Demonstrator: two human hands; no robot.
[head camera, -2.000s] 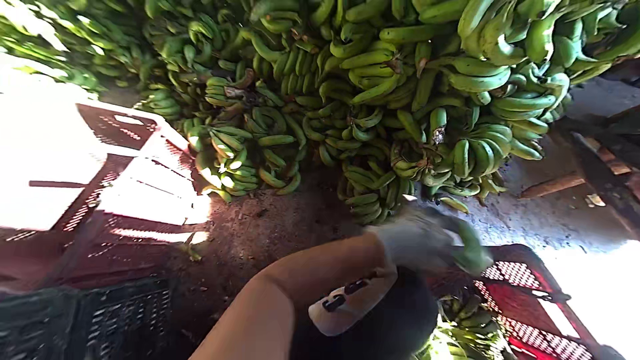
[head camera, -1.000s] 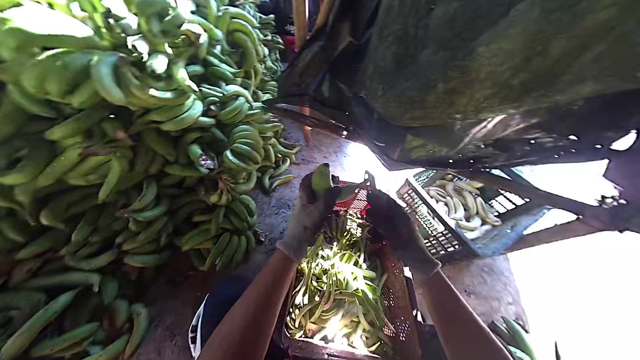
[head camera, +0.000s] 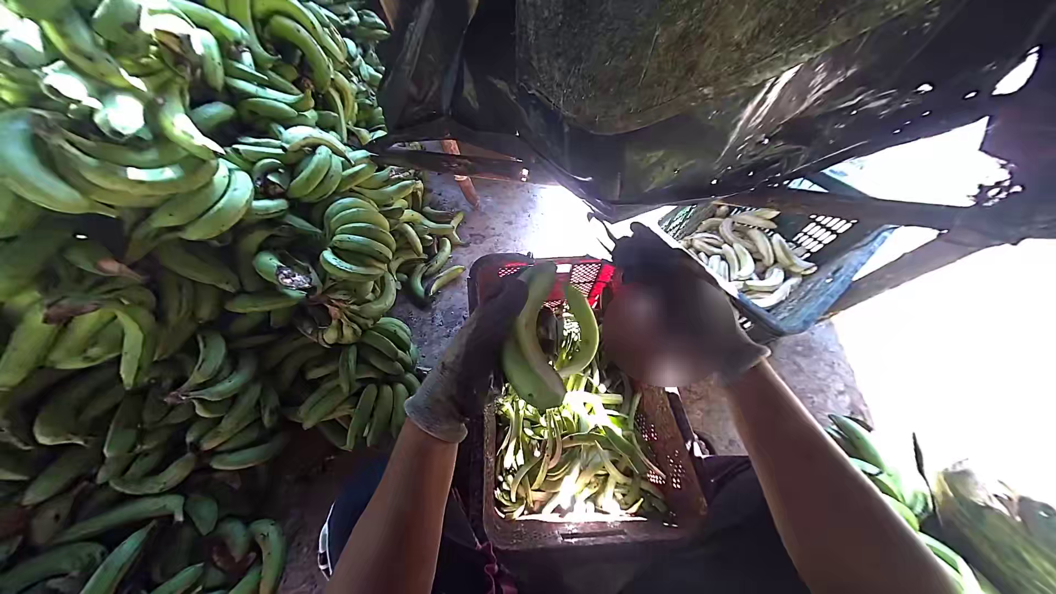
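My left hand (head camera: 474, 363), in a dark, dirty glove, is closed around green plantains (head camera: 536, 355) above a red plastic crate (head camera: 594, 532). One plantain curves down in front of the palm, with another curved green piece at its right. The crate holds a heap of green peel strips (head camera: 569, 454). My right hand (head camera: 676, 309), also gloved, is raised at the right of the plantains, apart from them. It is partly blurred, and a thin dark pointed thing shows at its fingertips; whether it grips a tool I cannot tell.
A large pile of green plantain bunches (head camera: 355, 235) fills the left side. At the back right, a blue-grey plastic crate (head camera: 850, 276) holds peeled plantains (head camera: 742, 247). Dark sheeting (head camera: 660, 91) hangs across the top. More green plantains (head camera: 874, 462) lie at the lower right.
The view has swung right from the pile to the red crate. My left hand has come nearer with the green plantain since one second ago, and both hands now stand farther apart.
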